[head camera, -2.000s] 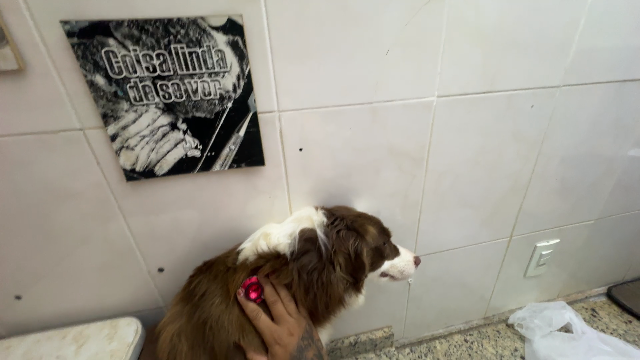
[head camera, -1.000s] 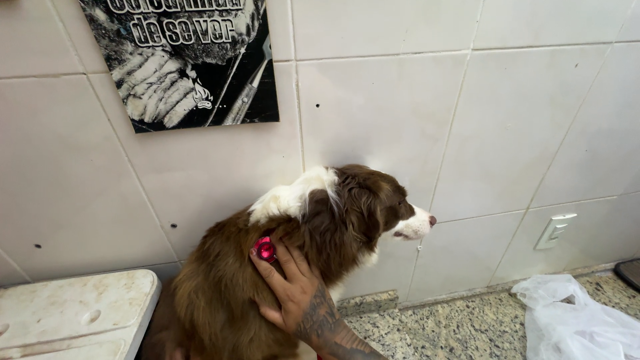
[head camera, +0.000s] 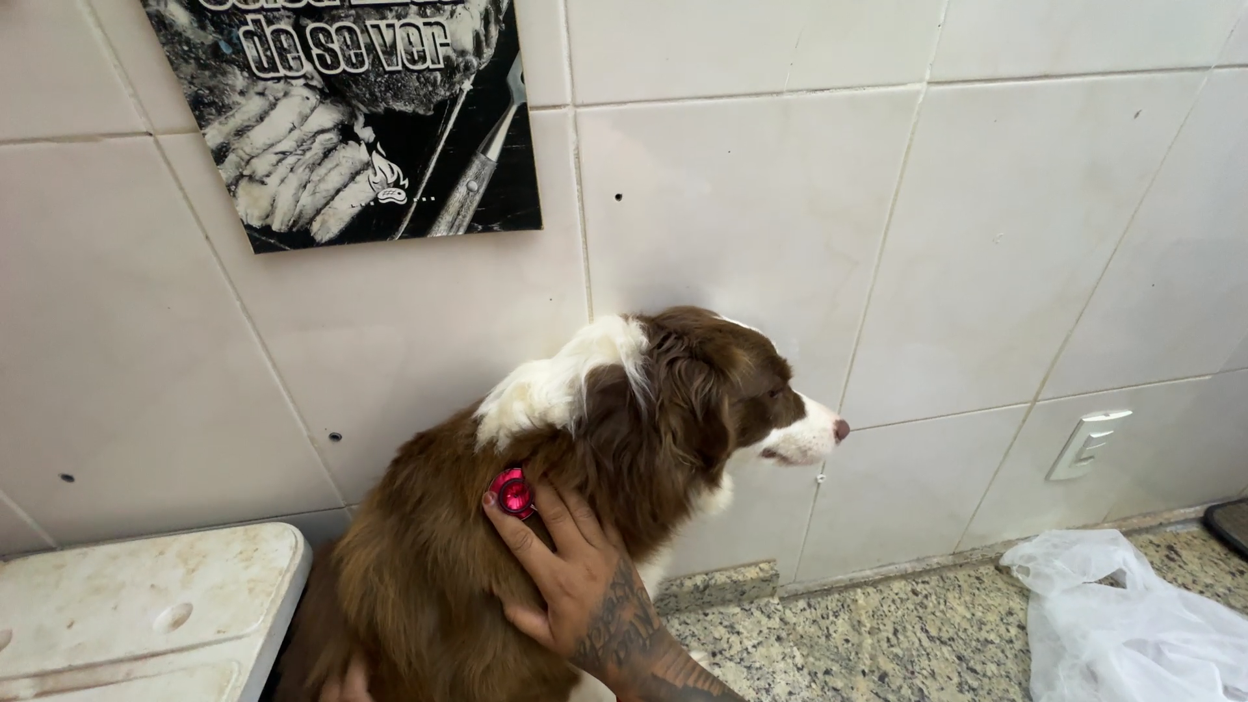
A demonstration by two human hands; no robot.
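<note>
A brown and white long-haired dog (head camera: 468, 556) sits against the tiled wall, its head turned right in profile. My right hand (head camera: 565, 565), with a tattooed wrist and forearm, rests on the fur below its white neck patch. A round, shiny pink-red disc (head camera: 513, 493) with a dark inner ring lies against the coat, gripped at its edge by my index and middle fingertips. What it belongs to does not show. At the bottom edge, only some fingers of my left hand (head camera: 347, 682) are visible, touching the dog's lower back; the rest is out of frame.
A worn white slab with shallow recesses (head camera: 146, 595) stands left of the dog. On the right, a crumpled translucent plastic bag (head camera: 1121, 614) lies on a speckled granite surface (head camera: 858, 634). A picture panel (head camera: 370, 127) and a white wall switch (head camera: 1090, 445) are on the tiles.
The view has tilted down, showing more of my right forearm and the white slab. My right hand stays on the dog with the pink-red disc at its fingertips.
</note>
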